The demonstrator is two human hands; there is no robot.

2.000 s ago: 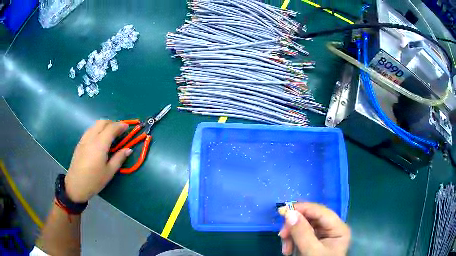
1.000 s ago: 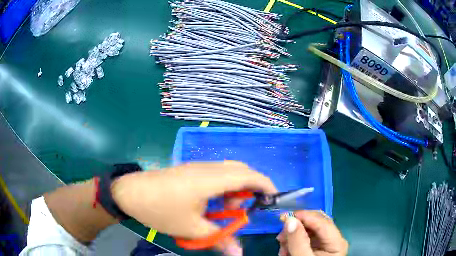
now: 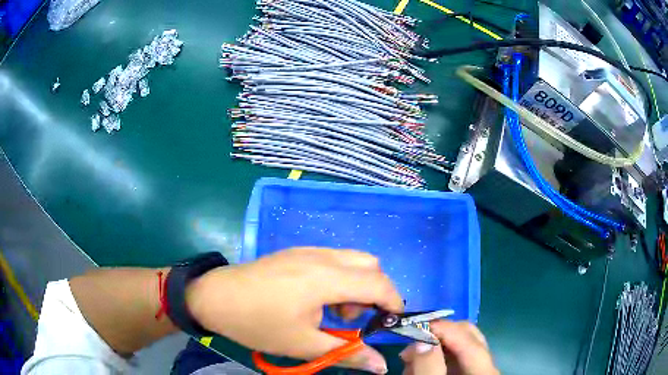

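My left hand (image 3: 293, 304) is closed around the orange-handled scissors (image 3: 315, 360) over the near side of the blue tray (image 3: 472, 256). The short dark-silver blades are parted and point right, at my right fingertips. My right hand (image 3: 447, 350) pinches the tip of a cable at the tray's near right edge. Fine coloured cores (image 3: 423, 326) show between the blades. The rest of this cable is hidden by the hand or cut off by the frame. Tiny pale scraps are sprinkled in the tray.
Many grey cables (image 3: 329, 95) are piled behind the tray. Clear connectors (image 3: 132, 77) lie at the left, with a clear bag (image 3: 69, 11) beyond. The silver machine (image 3: 542, 139) with blue hoses (image 3: 524, 146) and a black cord stands right. More thin grey cables (image 3: 633, 329) lie far right.
My left hand took up the scissors from the table and brought them right over the tray. Since one second ago the blades have come down around the cores at my right fingertips.
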